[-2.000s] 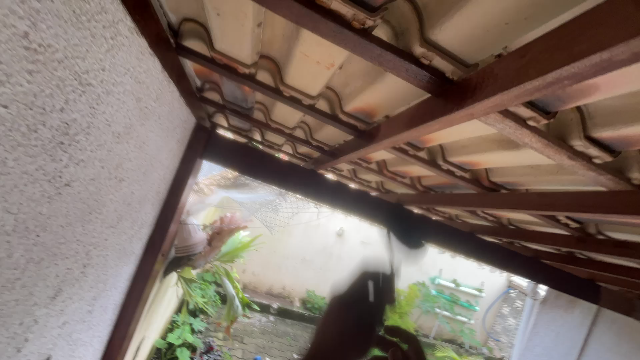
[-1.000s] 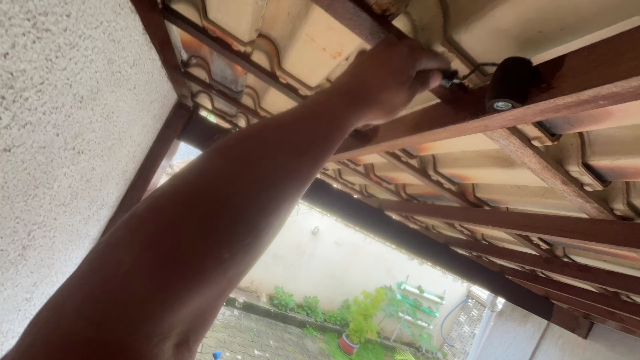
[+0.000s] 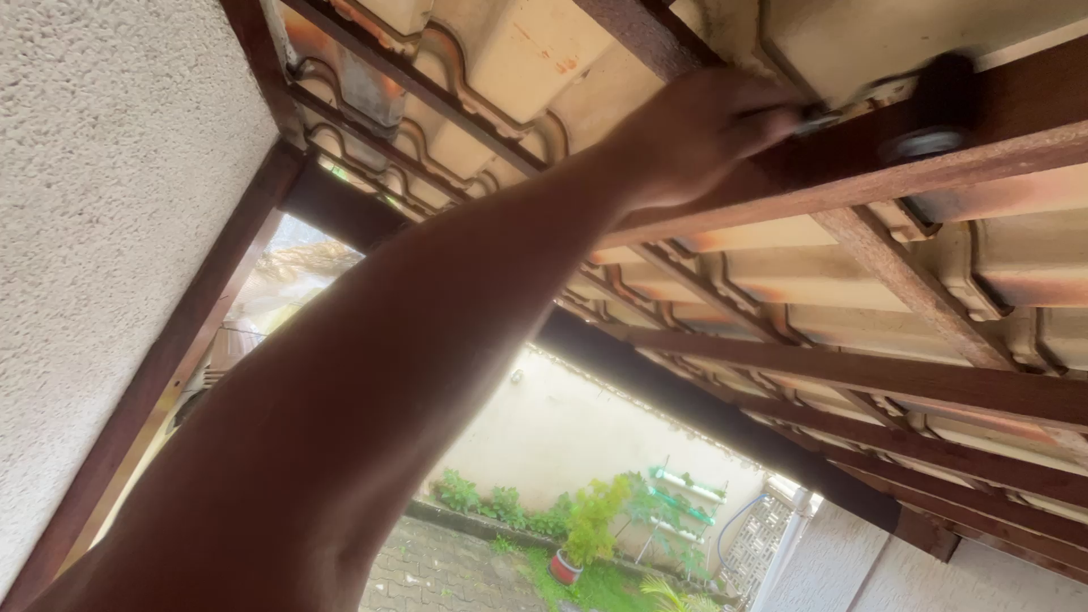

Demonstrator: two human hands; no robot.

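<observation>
In the head view my left hand [image 3: 718,136] is raised to a dark wooden rafter [image 3: 858,183] under the tile roof. Its fingers are closed on a small metallic piece [image 3: 820,119], blurred and partly hidden by the fingertips. Just right of it, against the rafter, is a black cylindrical fixture [image 3: 939,102] with a pale round end, also blurred. A short link, perhaps a wire or bracket, runs between the piece and the fixture. My right hand is out of view.
A rough white wall [image 3: 110,187] rises at the left beside a wooden post [image 3: 170,365]. Clay roof tiles [image 3: 527,68] and crossing battens are close overhead. Beyond a dark beam [image 3: 680,382] lie a paved yard, a potted plant [image 3: 591,523] and a pale wall.
Two seconds ago a blurred hand was low in view; by one second ago my left arm reached up to the rafter beside the black fixture. It stays there now.
</observation>
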